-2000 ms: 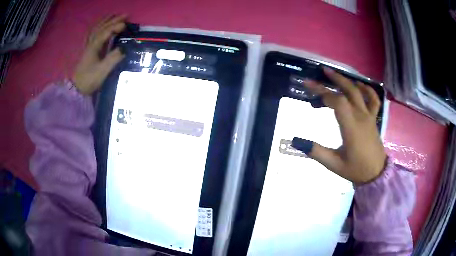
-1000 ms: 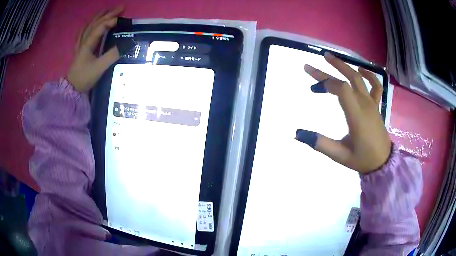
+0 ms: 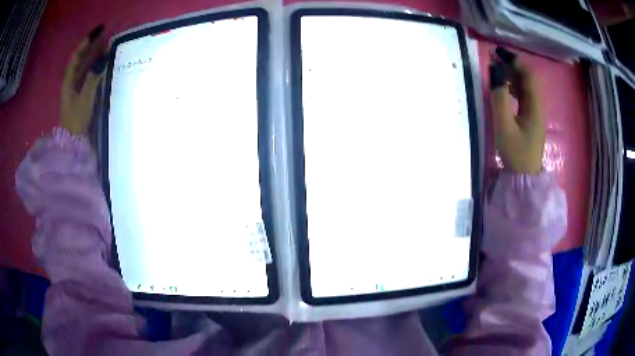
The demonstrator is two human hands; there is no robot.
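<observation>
Two tablets lie side by side, the left tablet (image 3: 188, 160) and the right tablet (image 3: 383, 153), both with glowing white screens and black bezels. A whitish translucent edge shows around them. Each has a small barcode label near its lower right corner. My left hand (image 3: 82, 87), with black finger cots, is at the left tablet's upper left edge, fingers apart; whether it touches is unclear. My right hand (image 3: 519, 111), also with black cots, is beside the right tablet's right edge, fingertips close together, slightly blurred; I cannot tell if it holds anything.
The bench mat (image 3: 557, 90) is shiny pink-red. Stacked tablets stand at the upper left (image 3: 17, 42), upper right (image 3: 543, 28) and right side (image 3: 604, 167). A white label with black characters (image 3: 602, 299) is at lower right. Blue surfaces (image 3: 567, 292) show below the bench edge.
My right hand has moved off the right tablet's screen to its right side. The left screen has turned from a dark-framed panel to full white. Both tablets now appear more upright and higher in view.
</observation>
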